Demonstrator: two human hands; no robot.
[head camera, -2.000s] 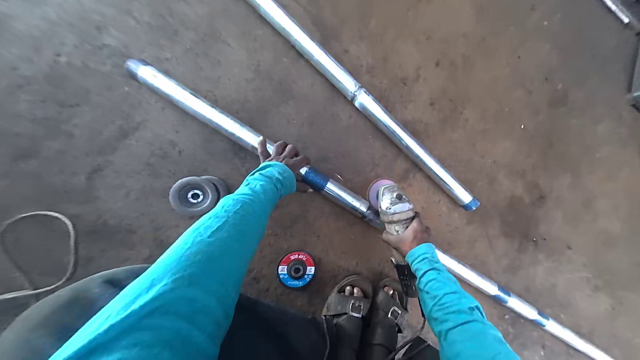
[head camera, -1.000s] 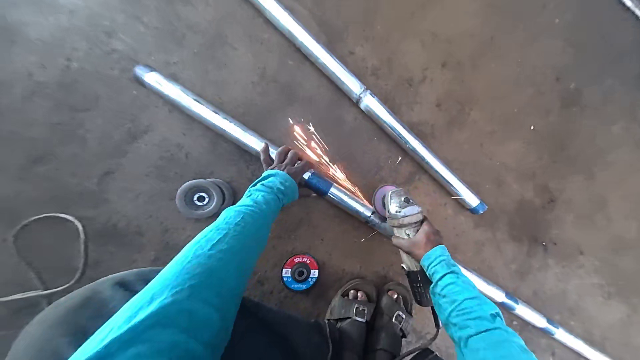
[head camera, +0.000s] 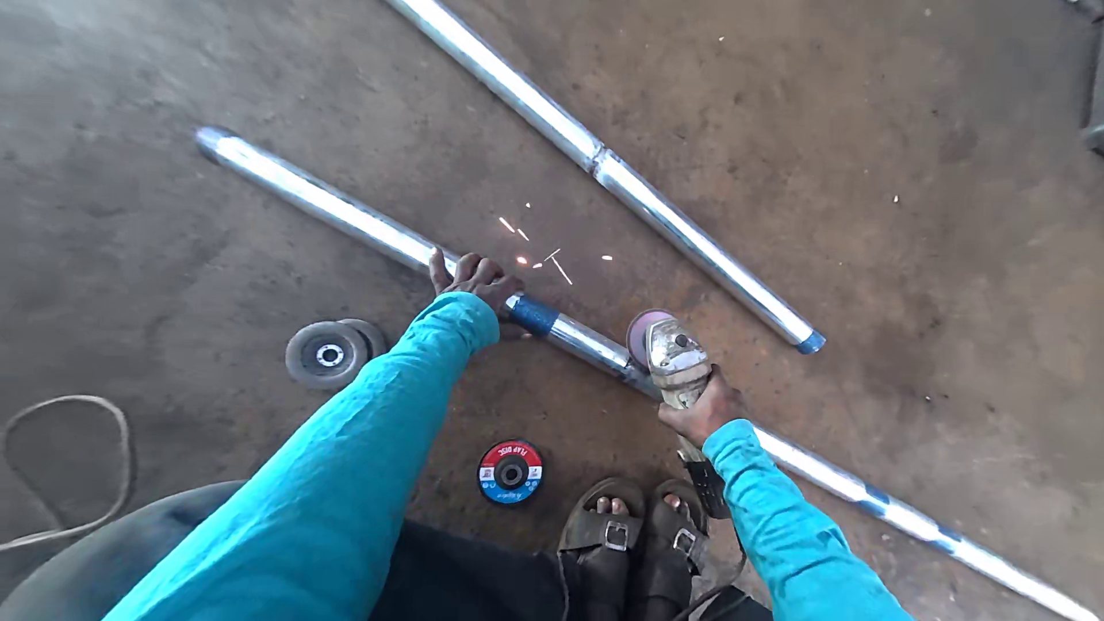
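Note:
My left hand (head camera: 476, 283) grips a shiny metal pipe (head camera: 345, 213) on the floor, just left of a blue band (head camera: 532, 316) around it. My right hand (head camera: 709, 405) is closed around an angle grinder (head camera: 678, 360) with a pinkish disc (head camera: 647, 336). The disc is at the pipe's upper side by a dull grey joint (head camera: 638, 378); whether it touches cannot be told. A few sparks (head camera: 552, 259) hang above the pipe, between my hands. The pipe runs on under my right arm to the lower right.
A second jointed metal pipe (head camera: 690, 233) lies beyond the first. Two worn grinding discs (head camera: 326, 354) overlap at left. A red and blue flap disc (head camera: 511, 492) lies near my sandalled feet (head camera: 604, 526). A cord (head camera: 128, 440) loops at far left. A metal object (head camera: 1095, 103) stands at the right edge.
A dense stream of orange sparks ran from the disc one second ago; now only scattered sparks show. Two seconds ago none were visible. Both hands keep their holds on pipe and grinder.

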